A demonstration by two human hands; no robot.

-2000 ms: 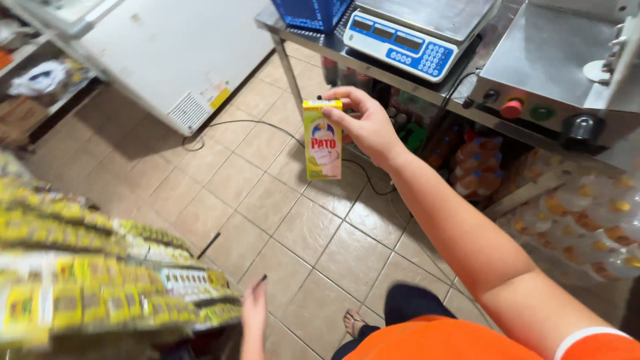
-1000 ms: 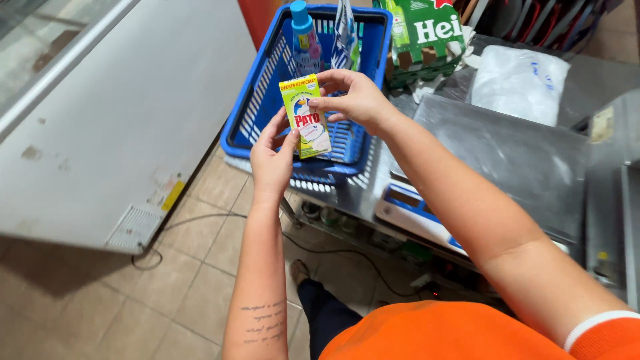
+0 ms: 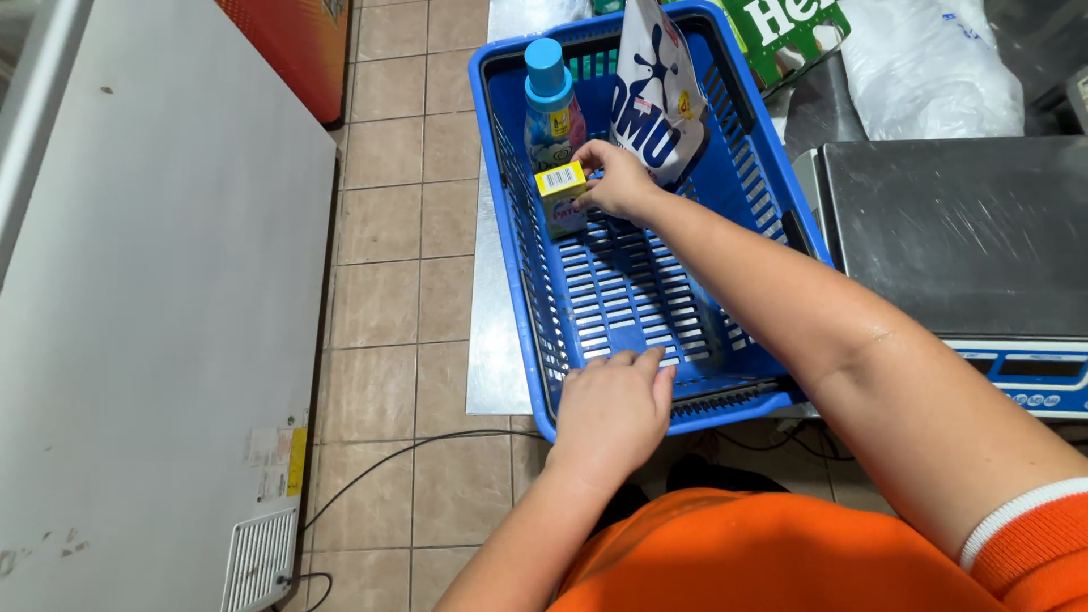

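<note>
My right hand (image 3: 619,183) reaches into a blue plastic shopping basket (image 3: 523,310) and grips a small yellow-topped Pato carton (image 3: 563,206) by its right side. The carton stands upright near the basket's left wall, just in front of a bottle with a blue cap (image 3: 551,110). Right of the bottle, a white Omo detergent pouch (image 3: 659,93) leans upright. My left hand (image 3: 614,406) is over the near left corner of the basket, fingers somewhat spread and nothing held; whether it touches the rim is hard to tell.
The basket sits on a metal table (image 3: 497,365). To its right are a scale (image 3: 960,238), a white plastic bag bundle (image 3: 931,72) and a green Heineken carton (image 3: 786,38). A white appliance (image 3: 170,297) stands left, with a black cable (image 3: 399,455) on the tiled floor.
Both hands held the carton over the basket one second ago. My left hand has let go and moved to the near corner, while my right hand has lowered the carton inside. The view has shifted.
</note>
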